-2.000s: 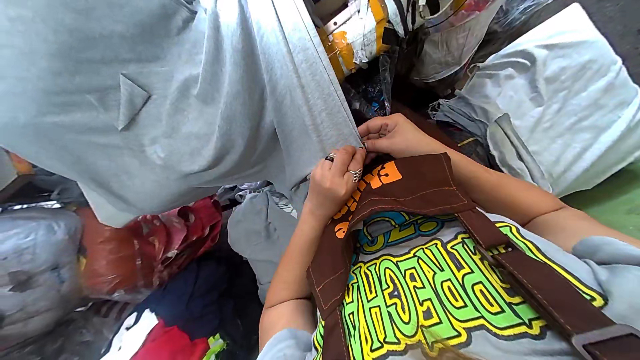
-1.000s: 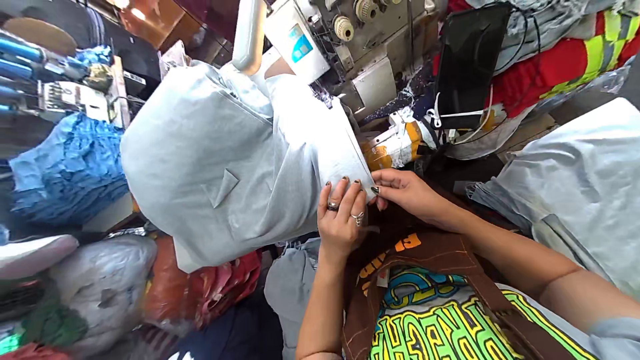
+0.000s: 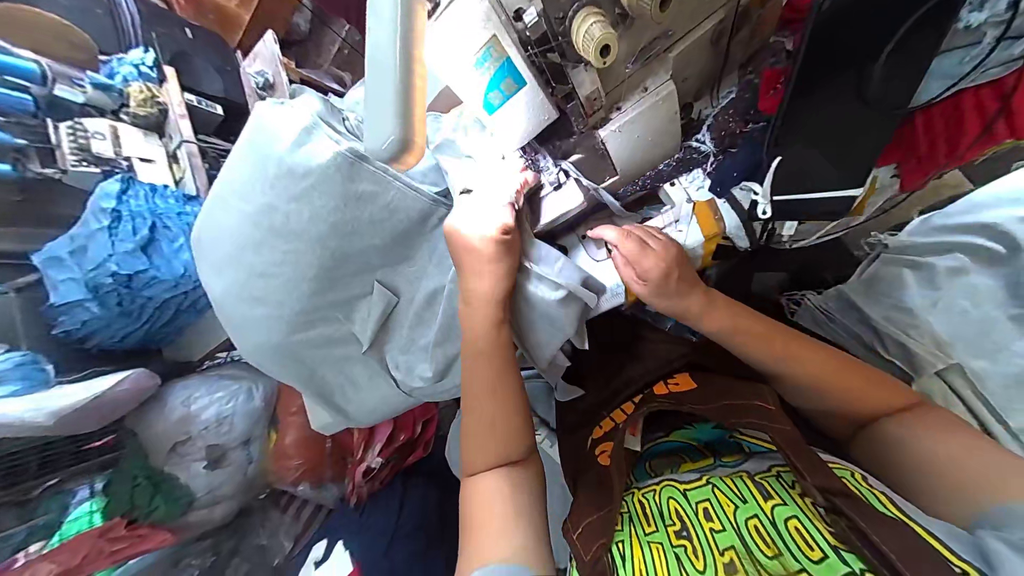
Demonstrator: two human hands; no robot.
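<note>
Light grey fabric [image 3: 320, 240], a large piece with a small folded flap, spreads over the left middle of the view. My left hand [image 3: 486, 216] lies on its upper right part, under the bright lamp, beside the needle area of a sewing machine [image 3: 632, 88]; glare blurs its fingers, so its grip is unclear. My right hand [image 3: 650, 264] is apart from the grey fabric, thumb and index finger at a small dark-edged piece [image 3: 596, 246] on the machine's front plate. Whether they pinch it cannot be told. A brown apron [image 3: 696, 384] covers my chest.
A lamp arm [image 3: 396, 80] hangs over the fabric. Crumpled blue cloth [image 3: 124, 260] and plastic bags [image 3: 212, 440] lie at left. More grey cloth [image 3: 936, 312] is piled at right, below a black flat panel [image 3: 864, 96]. White and yellow tape wraps [image 3: 706, 228] a part near my right hand.
Both hands were together at the fabric's edge; now they are apart. My left hand has moved up to the machine with the fabric, and my right hand has let go of the edge. The view has shifted.
</note>
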